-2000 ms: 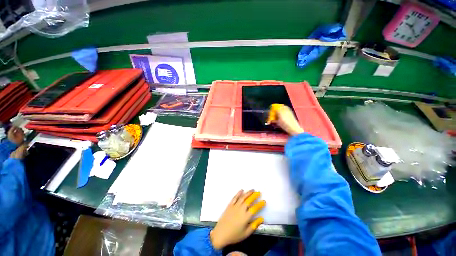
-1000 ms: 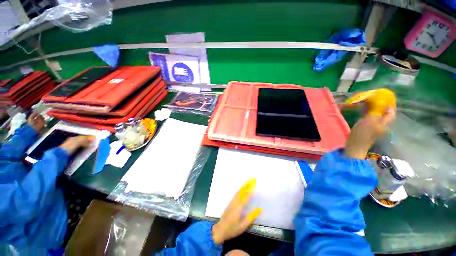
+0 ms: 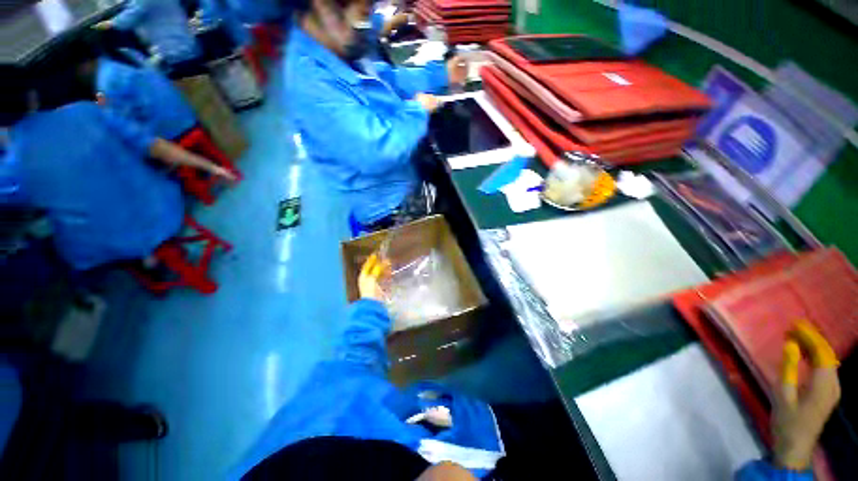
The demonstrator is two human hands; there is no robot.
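Observation:
My left hand [image 3: 373,280], with yellow finger cots, reaches over the open brown cardboard box [image 3: 406,340]. Clear crumpled plastic [image 3: 428,287] lies in the box, and some shows close to the fingers; I cannot tell whether they hold it. My right hand [image 3: 804,399], also with yellow cots, is over the red-orange trays [image 3: 753,305] at the right edge, fingers apart, with nothing visible in it. The white mat [image 3: 673,423] lies on the bench in front of the trays. The dark panel on my tray is not in view.
A white film stack [image 3: 602,263] in clear plastic lies behind the box. Beyond are a dish of bottles and yellow cots [image 3: 579,183], a blue strip [image 3: 505,175] and stacked red trays [image 3: 602,94]. A person in blue [image 3: 353,117] sits beside a dark panel [image 3: 466,127]. Others sit near red stools [image 3: 183,258].
The view has swung left and down. My left hand has moved from the white mat to over the box. My right hand has moved from the bench's right side to over the trays.

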